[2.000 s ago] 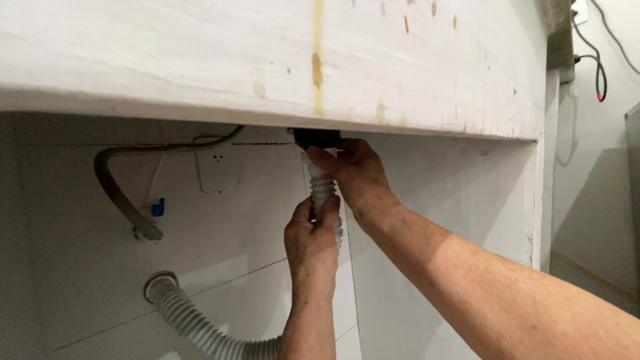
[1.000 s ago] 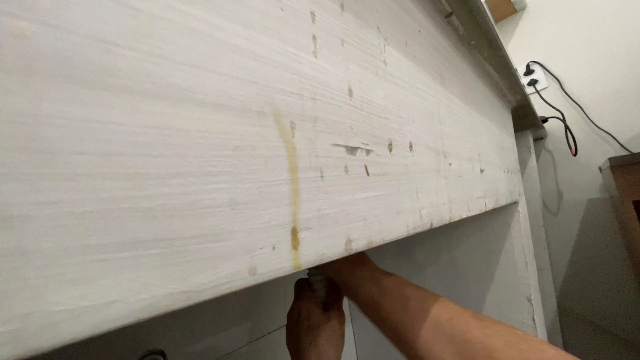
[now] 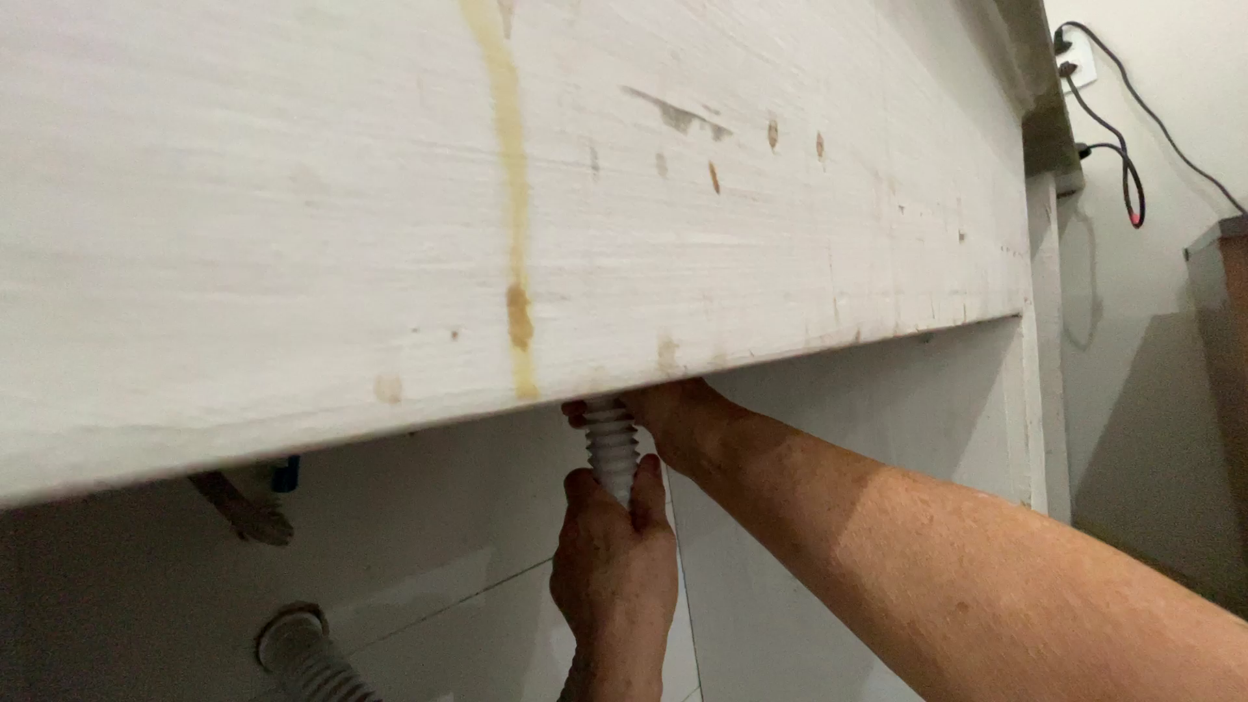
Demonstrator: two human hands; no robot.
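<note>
A corrugated white plastic drain hose [image 3: 611, 444] comes down from behind the lower edge of a stained white panel [image 3: 604, 244]. My left hand [image 3: 616, 556] is closed around the hose from below, with its thumb and fingers on either side. Higher up, my right hand [image 3: 673, 414] reaches in from the right and is at the upper part of the hose; some fingertips show on the hose's left side, while the rest is hidden behind the panel. The top end of the hose is out of sight.
At the lower left a thicker corrugated pipe [image 3: 317, 658] enters the tiled wall. Above it are a braided hose end [image 3: 244, 512] and a blue valve handle [image 3: 286, 475]. Black cables hang from a wall socket [image 3: 1077, 63] at the upper right, near a brown cabinet [image 3: 1224, 292].
Two seconds ago the view was lower and showed a black fitting at the hose top; the panel now hides it. Both hands remain at the hose.
</note>
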